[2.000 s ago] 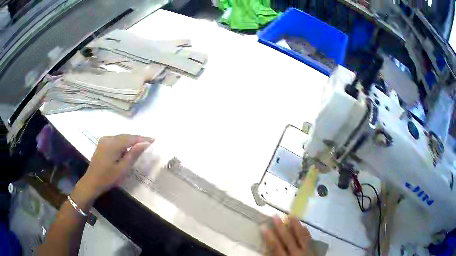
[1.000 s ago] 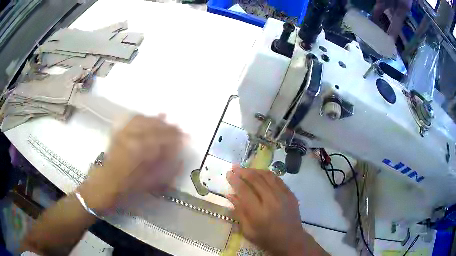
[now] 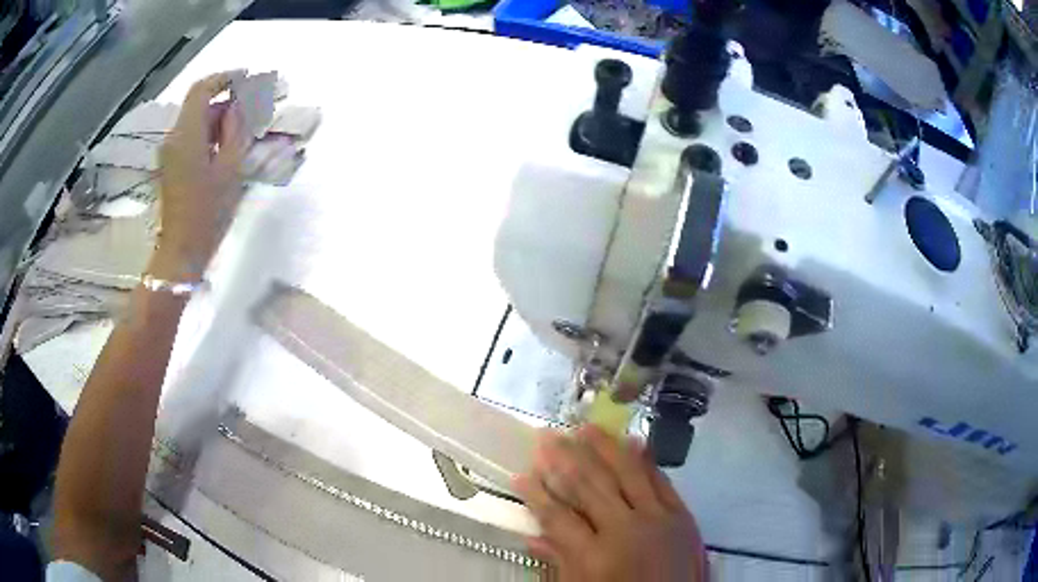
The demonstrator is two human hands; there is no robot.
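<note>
My left hand (image 3: 205,159), blurred, is over the cut-piece stack (image 3: 85,273) at the far left, its fingers closed on a grey cut piece (image 3: 260,100). My right hand (image 3: 615,506) lies over the yellow tape (image 3: 611,412) and strip ends, just in front of the presser foot (image 3: 594,381). Whether its fingers grip or only press is hidden. A long narrow grey strip (image 3: 376,370) runs from the table's middle to my right fingers. Below it a zippered panel (image 3: 353,495), with a line of metal teeth, runs under the same hand.
The white sewing machine head (image 3: 558,244) stands right of centre, its arm reaching right. A black cylinder (image 3: 674,438) and thin black cable (image 3: 802,438) are right of the foot. Hanging grey pieces (image 3: 882,489) are under the arm. A blue bin (image 3: 535,25) is at the table's far edge.
My left hand has moved from near the front edge up to the stack and taken a piece. The narrow grey strip now lies above the zippered panel. My right hand has stayed near the foot.
</note>
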